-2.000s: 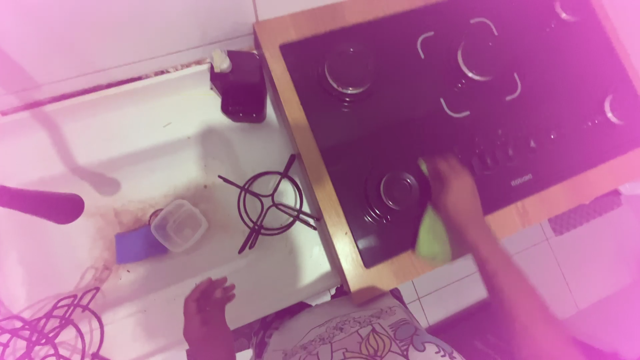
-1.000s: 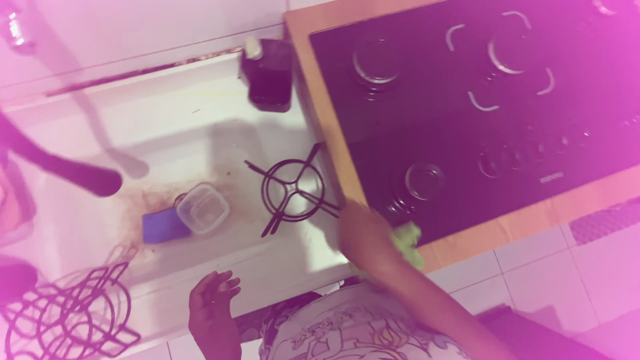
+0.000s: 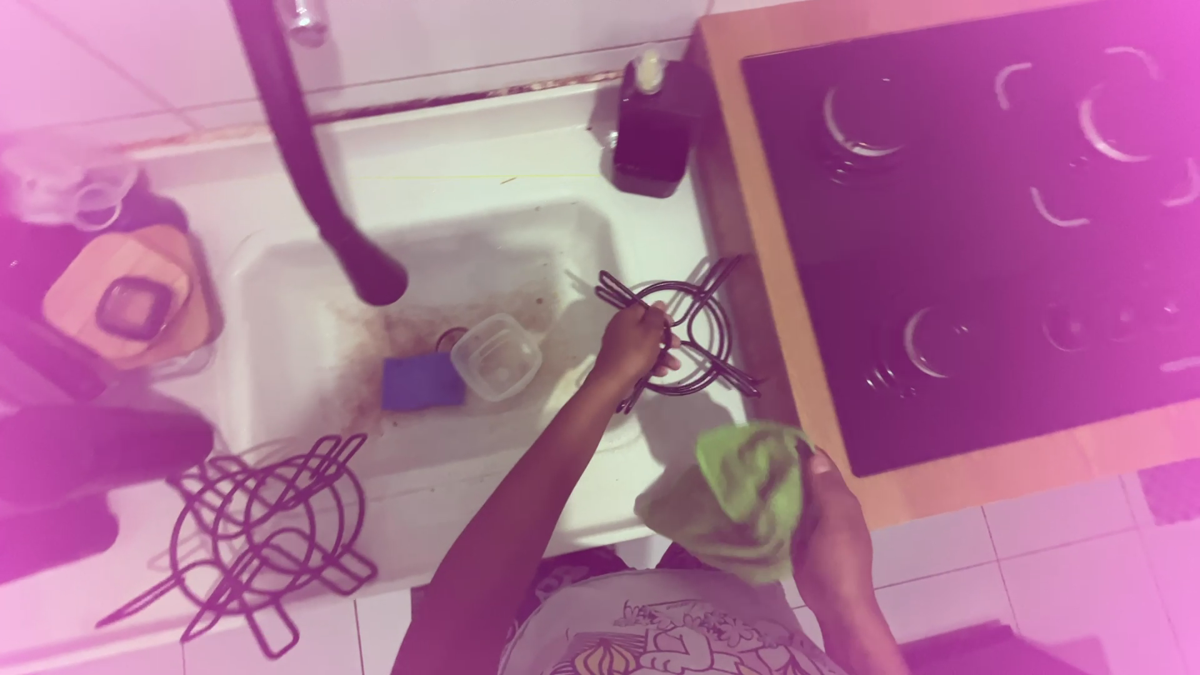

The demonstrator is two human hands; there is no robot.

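My left hand [image 3: 637, 345] grips the left side of a black wire pan support [image 3: 714, 328], a ring with several prongs, at the right end of the white sink counter. A green cloth [image 3: 750, 487] hangs from my right hand [image 3: 834, 534], which pinches its right edge in front of the counter and near the hob's wooden border. The cloth's underside looks greyish. To the right lies the black glass cooktop [image 3: 984, 244] with its burners, and no pan supports stand on the part in view.
The sink basin [image 3: 281, 375] holds a blue sponge [image 3: 422, 382] and a clear plastic container [image 3: 497, 358]. A black faucet [image 3: 375, 272] hangs over it. More wire pan supports [image 3: 272, 534] are piled front left. A dark soap dispenser [image 3: 652, 131] stands by the wooden edge [image 3: 759, 187].
My left hand has moved right and up and taken hold of the pan support. My right hand, with the green cloth, has come off the cooktop to the counter's front. The view has shifted left.
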